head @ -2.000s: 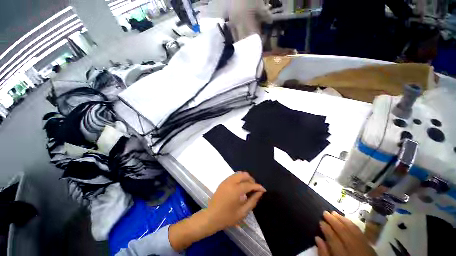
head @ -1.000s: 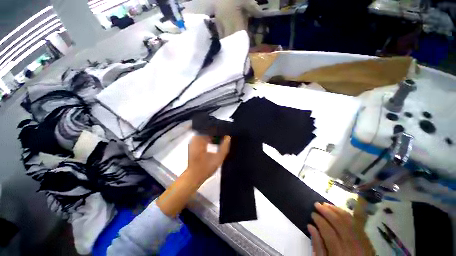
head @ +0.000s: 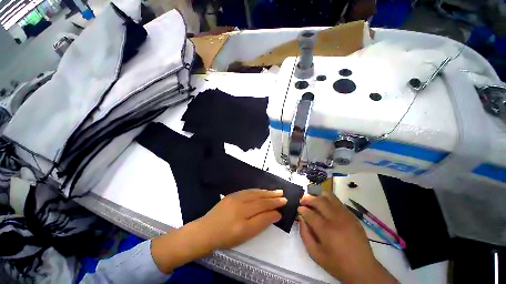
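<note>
A black cut piece point(head: 291, 208) lies just in front of the needle area, with a long black strip point(head: 244, 173) running left from it. My left hand point(head: 247, 217) presses flat on the piece and strip, fingers pointing right. My right hand point(head: 333, 233) has its fingertips on the piece's right edge, close to the presser foot point(head: 302, 178). The white sewing machine head point(head: 366, 111) stands above. The needle tip is too small to make out. Another black strip point(head: 191, 188) lies to the left, partly behind my left forearm.
A fanned stack of black pieces point(head: 230, 119) lies behind the strip. Thick white-grey panels point(head: 83, 100) are piled left. Snips point(head: 383, 224) with pink and blue handles and a dark strip point(head: 417, 216) lie right. A measuring tape point(head: 244, 266) runs along the front edge. Brown paper point(head: 322, 47) is behind.
The view has turned right towards the machine. My left hand has moved from the strips' far left end to the piece by the needle, close beside my right hand.
</note>
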